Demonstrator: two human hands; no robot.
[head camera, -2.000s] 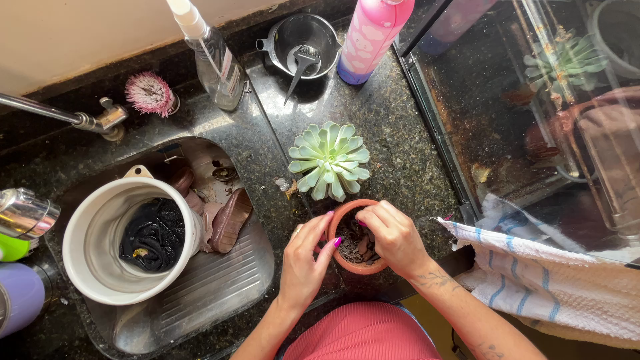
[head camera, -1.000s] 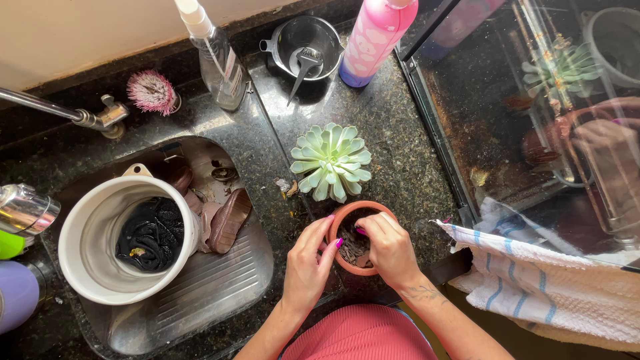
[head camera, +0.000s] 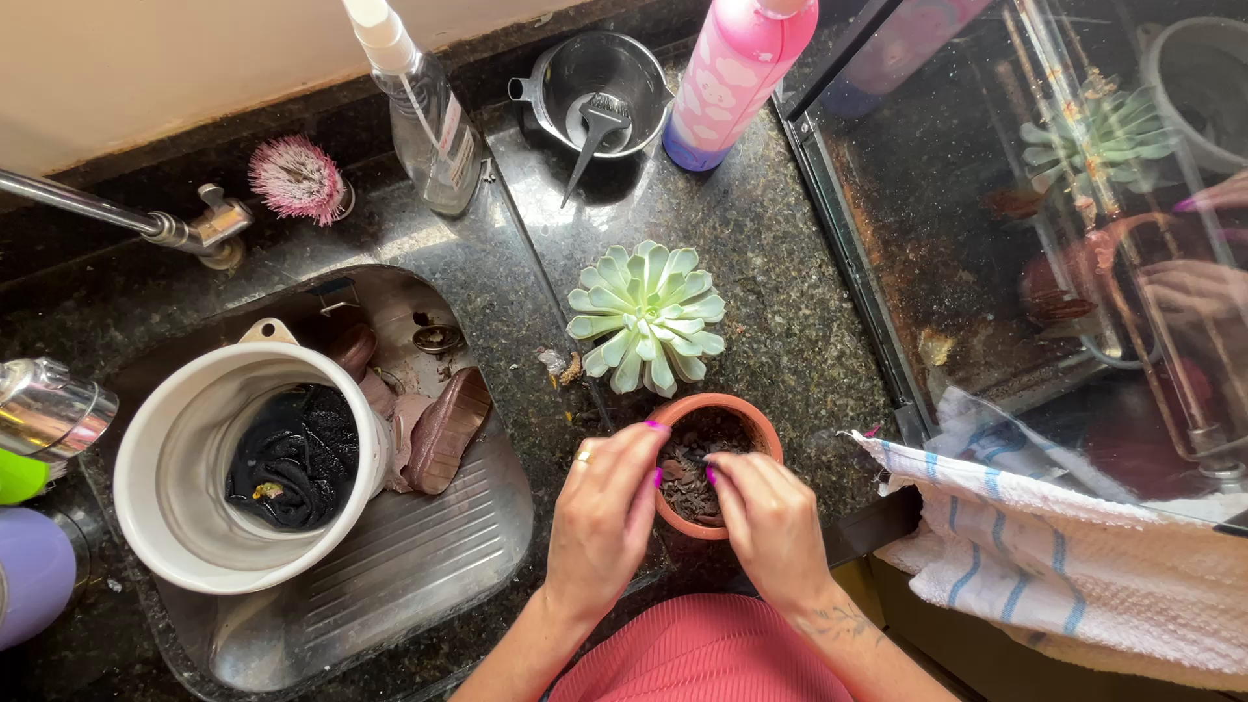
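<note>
A terracotta pot (head camera: 765, 429) with dark, crumbly soil and brown bits (head camera: 690, 478) stands near the counter's front edge. My left hand (head camera: 606, 502) is at the pot's left rim, its thumb and fingertips near each other; whether something is between them cannot be told. Over the soil, my right hand (head camera: 770, 512) has its thumb and index finger pinched around a small dark bit, too small to name. Just behind the pot, a pale green rosette succulent (head camera: 648, 317) rests on the granite counter, its base hidden by its leaves.
At left, a white bucket (head camera: 146, 487) holding dark wet material stands in the steel sink (head camera: 390, 604) beside brown debris. Behind are a clear spray bottle (head camera: 434, 136), a black bowl (head camera: 624, 58) with a tint brush (head camera: 600, 122) and a pink bottle (head camera: 736, 83). A glass cooktop lid (head camera: 936, 195) and striped towel (head camera: 1024, 546) lie right.
My right hand has drawn back from deep in the pot, so more soil shows. My left hand's fingers have shifted at the left rim.
</note>
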